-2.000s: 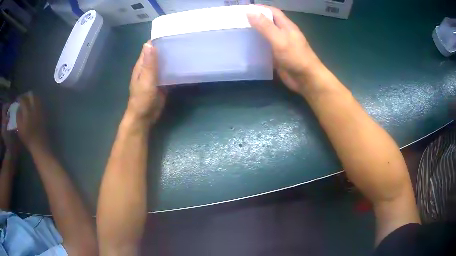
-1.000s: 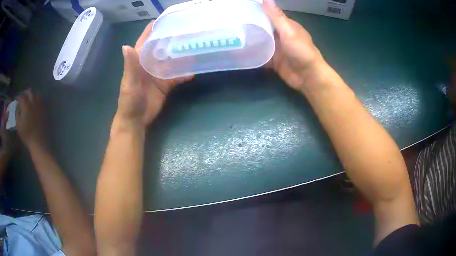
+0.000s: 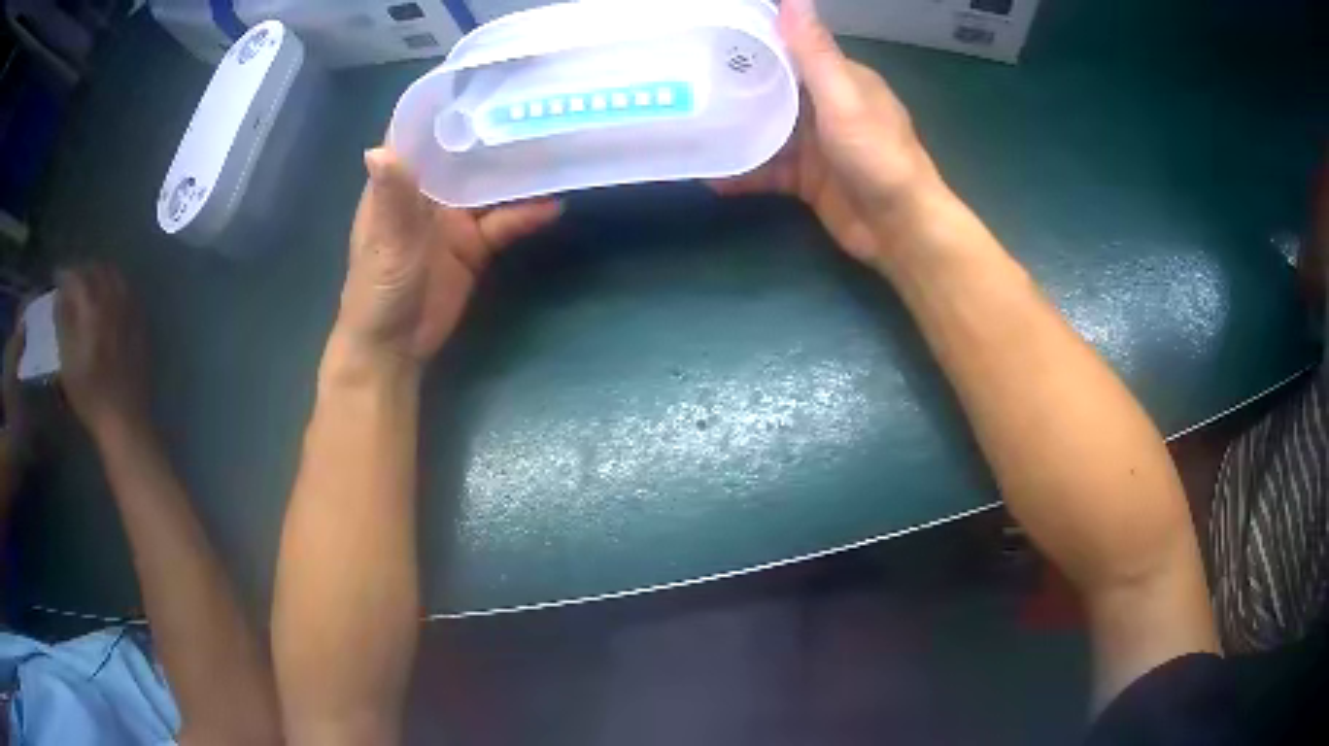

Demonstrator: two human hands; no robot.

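Observation:
A white and translucent oval appliance (image 3: 583,158) is held above the table at the top centre, its see-through tank side turned towards me. A teal light strip (image 3: 590,108) with a row of pale segments shows inside, with a round fitting at its left end. My left hand (image 3: 401,262) holds the left end, thumb up and fingers underneath. My right hand (image 3: 860,153) grips the right end, with fingers under it. The top edge of the appliance is cut off by the frame. Both hands are bare.
A second oval appliance (image 3: 226,128) lies at the upper left of the dark-green table (image 3: 700,423). White and blue cartons (image 3: 933,21) line the back. At the left, a neighbour's hand (image 3: 95,343) holds a small white item (image 3: 40,338). A striped garment (image 3: 1275,510) shows at the right.
The appliance has tilted from its side view, so its tank side and light strip now face me. My left fingers have moved underneath. The clear item at the far right is no longer seen.

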